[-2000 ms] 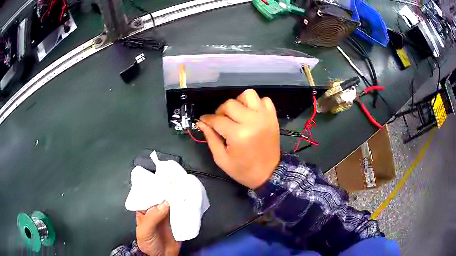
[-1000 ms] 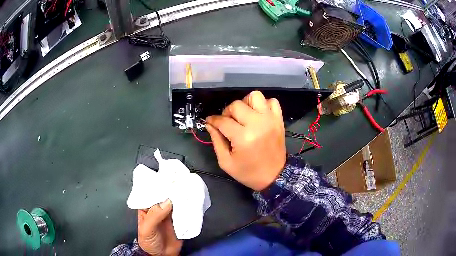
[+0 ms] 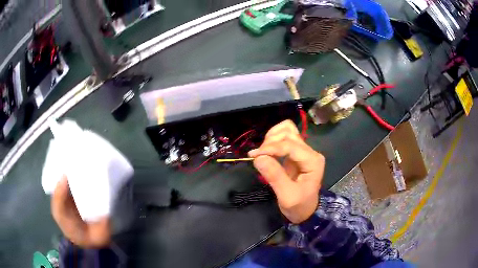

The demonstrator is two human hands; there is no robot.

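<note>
My right hand (image 3: 291, 170) pinches a thin yellow-tan stick (image 3: 233, 159) between thumb and fingertips, its tip pointing left, just below the silvery terminals (image 3: 210, 144). The terminals sit at the left part of the black panel (image 3: 230, 119), with thin red wires (image 3: 243, 140) around them. A pale translucent sheet (image 3: 225, 94) stands behind the panel, with brass-coloured posts (image 3: 161, 111) between them. My left hand (image 3: 81, 222), blurred, holds a crumpled white wipe (image 3: 86, 167) at the left, apart from the panel.
Brass-coloured lumpy block (image 3: 335, 103) and red-handled pliers (image 3: 378, 116) lie right of the panel. Behind are a fan (image 3: 319, 31), green glue gun (image 3: 264, 20) and blue bin (image 3: 369, 20). A small adapter (image 3: 123, 107) lies back left, a green spool (image 3: 44, 259) at the lower left edge, black cord (image 3: 251, 196) in front.
The right hand has drawn back from the terminals towards the lower right, exposing the stick. The left hand has moved left and up with the wipe. The view has shifted and tilted.
</note>
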